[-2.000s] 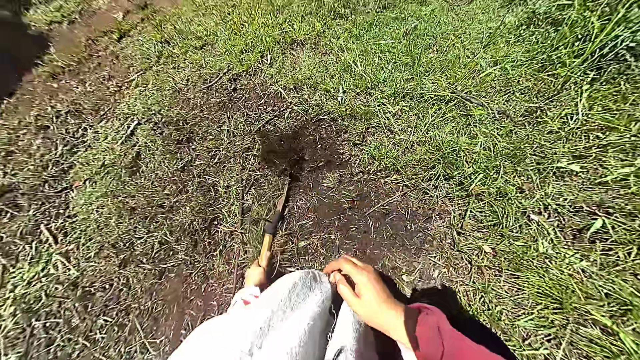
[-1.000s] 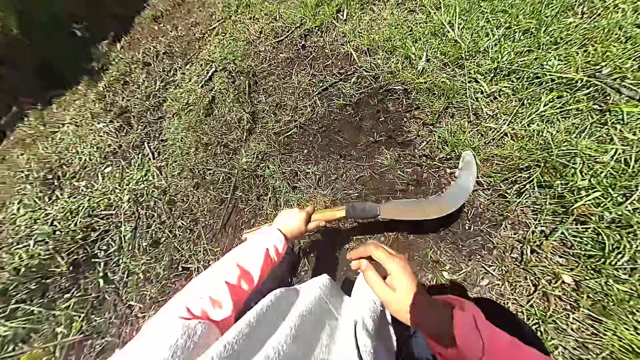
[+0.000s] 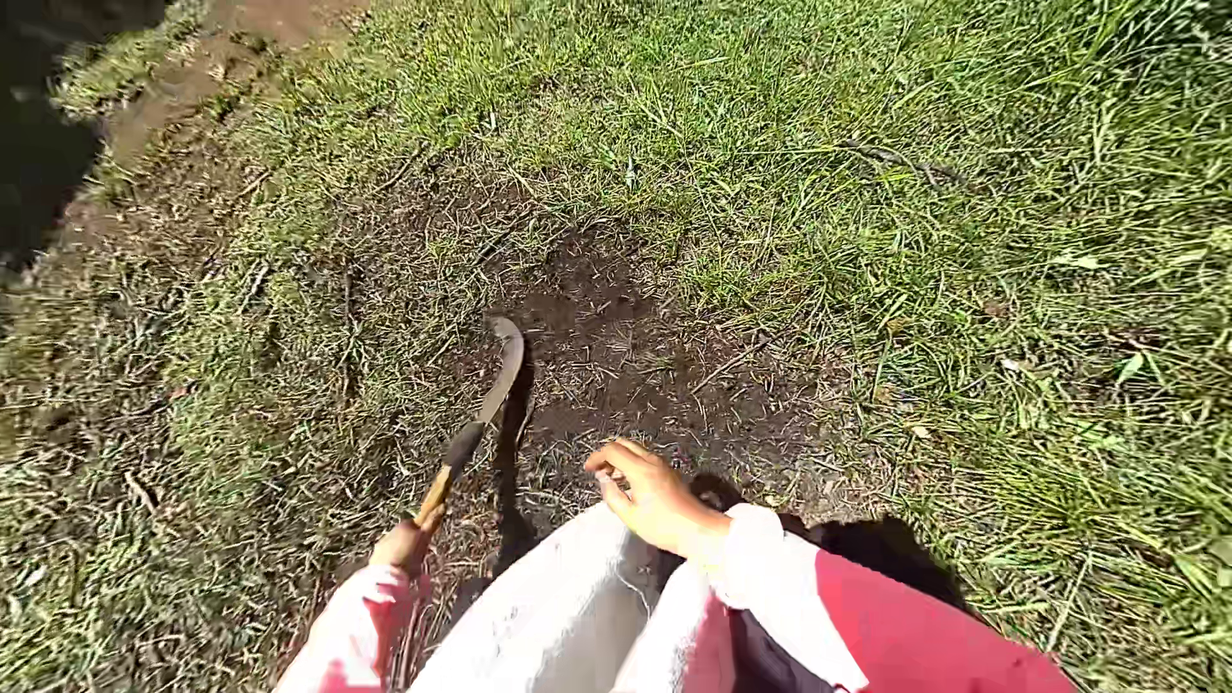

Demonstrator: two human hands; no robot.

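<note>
My left hand (image 3: 401, 545) is closed around the wooden handle of a curved-blade sickle (image 3: 502, 380) at the lower left. Dark wrapping covers the join between handle and blade. The blade points away from me, its hooked tip over the edge of a bare, dark soil patch (image 3: 616, 356). Nothing shows in my right hand (image 3: 654, 496), which hovers by my knee with bent fingers, the thumb apart from them. Pale cloth (image 3: 549, 606) covers my legs between the two hands.
Green grass (image 3: 962, 241) grows thickly on the right and at the top. Shorter, drier grass (image 3: 192, 481) covers the left. A dark shaded hollow (image 3: 38, 125) with a muddy edge lies at the upper left. A thin stick (image 3: 900, 162) rests in the grass.
The sickle has swung from lying crosswise, with its blade to the right, to pointing away from me on the left. My left hand has moved left with it.
</note>
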